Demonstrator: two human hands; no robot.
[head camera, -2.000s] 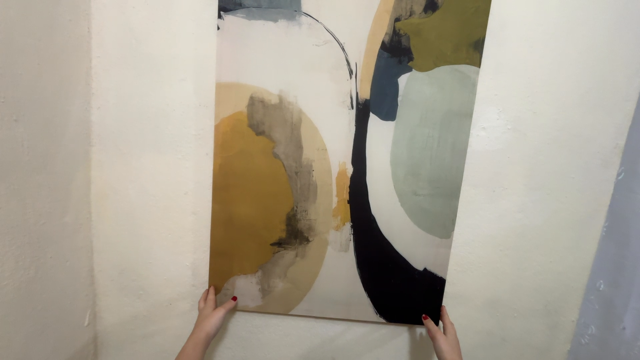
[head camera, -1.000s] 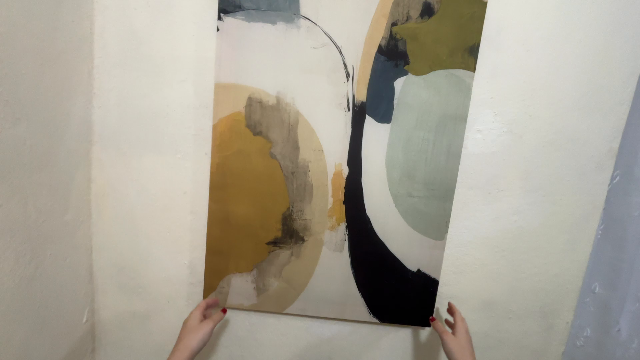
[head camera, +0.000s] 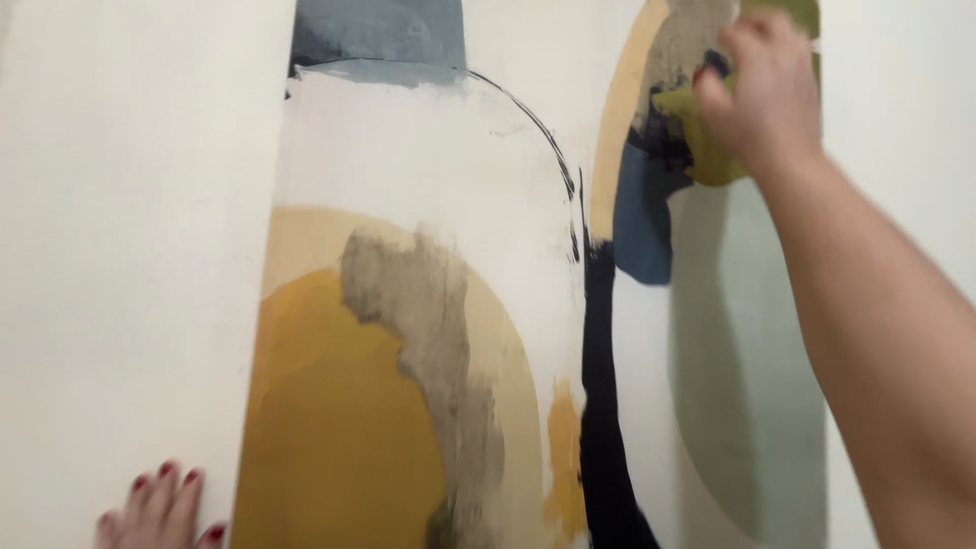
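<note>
A large abstract canvas painting (head camera: 503, 191) with ochre, grey, black, blue and green shapes hangs or rests against the wall; its top and bottom edges are out of view. My right hand (head camera: 762, 84) is over its upper right part, slightly blurred, fingers bent and holding nothing that I can see. Whether the fingertips touch the surface is unclear. At the lower left, my left hand (head camera: 156, 507) lies on or close to the wall beside the painting's left edge, with its fingers apart and nothing visible in it.
The pale wall (head camera: 130, 229) runs along both sides of the painting. My right forearm crosses the painting's right edge and casts a shadow over the pale green shape.
Both hands have left the painting's bottom corners. The right hand has gone up to the upper right part, the left hand onto or near the wall at the left. The view is closer.
</note>
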